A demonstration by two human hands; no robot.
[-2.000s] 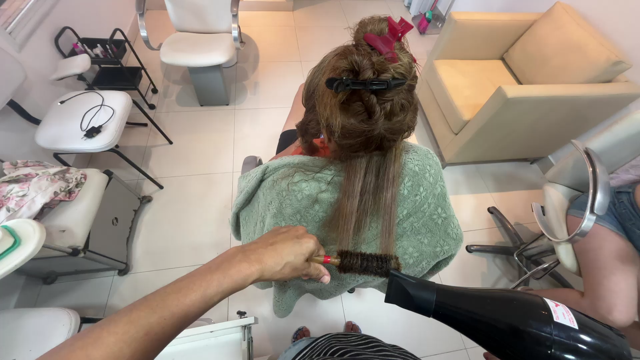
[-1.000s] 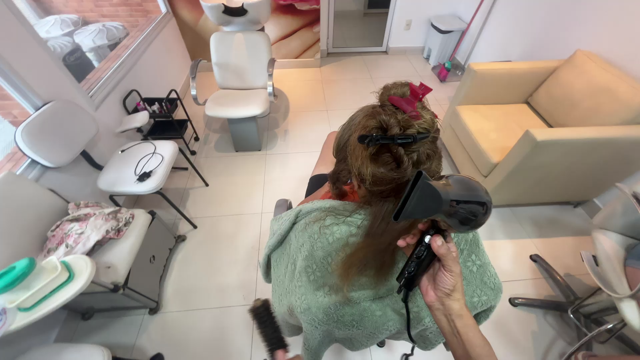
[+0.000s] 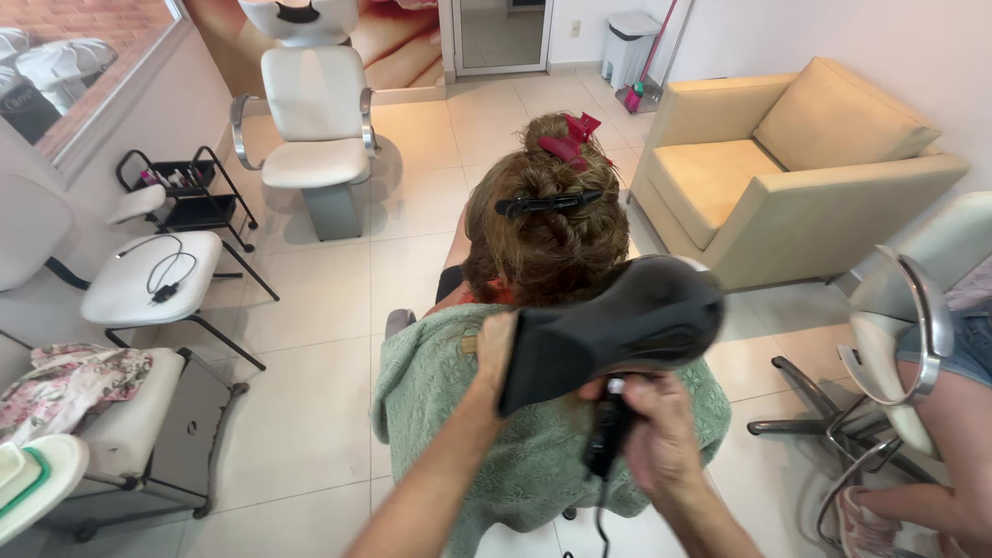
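A person sits facing away, a green towel (image 3: 434, 411) over the shoulders. The brown hair (image 3: 527, 256) is pinned up with a black hair clip (image 3: 549, 203) and a red claw clip (image 3: 570, 141). My right hand (image 3: 663, 426) grips the handle of a black hair dryer (image 3: 620, 318), its flat nozzle turned left. Behind the nozzle, my left hand (image 3: 494, 349) is closed at the nape; a light wooden handle end (image 3: 469, 344) pokes out of it, and the brush head is hidden by the dryer.
A beige armchair (image 3: 837, 209) stands at the right, near another person's bare leg (image 3: 945, 434) by a salon chair. At the left are a white chair (image 3: 155, 271) with a cable, a black trolley (image 3: 194, 186) and a wash chair (image 3: 314, 116). The dryer's cord (image 3: 603, 519) hangs down.
My left hand, low at the left with the round brush one second ago, has moved up to the hair at the nape. The dryer's nozzle has come lower, in front of that hand.
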